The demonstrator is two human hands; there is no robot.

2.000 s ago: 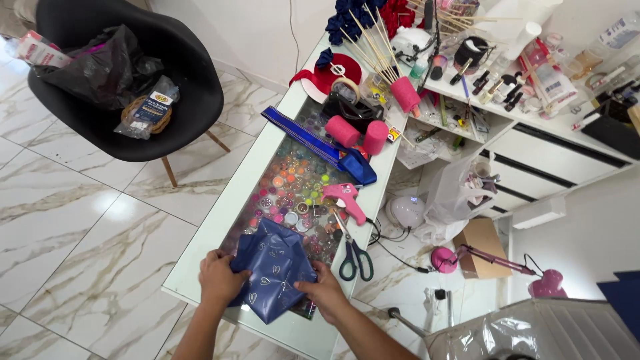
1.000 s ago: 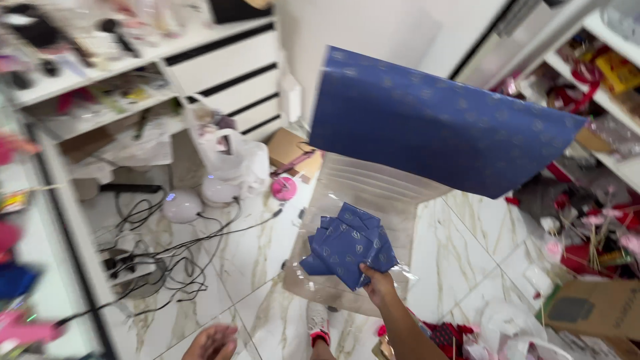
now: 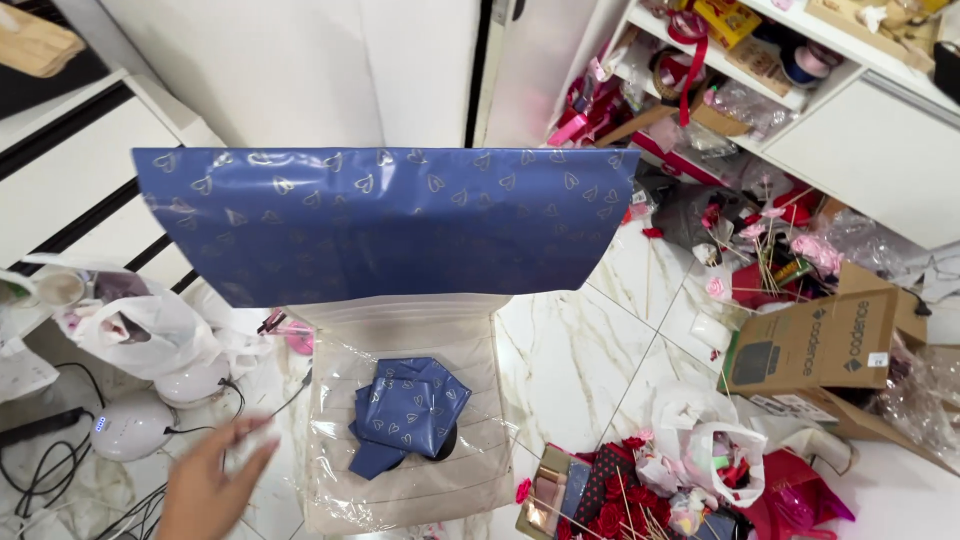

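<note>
Folded pieces of blue wrapping paper with heart outlines (image 3: 409, 409) lie in a loose stack on the seat of a beige padded chair (image 3: 337, 480), which has clear plastic film over it. A large blue sheet with the same hearts (image 3: 390, 225) hangs across the chair's backrest. My left hand (image 3: 217, 476) is left of the seat, fingers apart, holding nothing. My right hand is out of the frame.
Left are a white plastic bag (image 3: 150, 330), a round white device (image 3: 133, 425) and black cables (image 3: 60, 469) on the floor. Right stand a cardboard box (image 3: 814, 341), artificial roses (image 3: 630, 506) and a white shelf unit (image 3: 885, 142).
The view has turned from the glass-topped table to the chair. My right hand, on the folded blue stack a second ago, has let go and left the frame. The stack rests on the seat.
</note>
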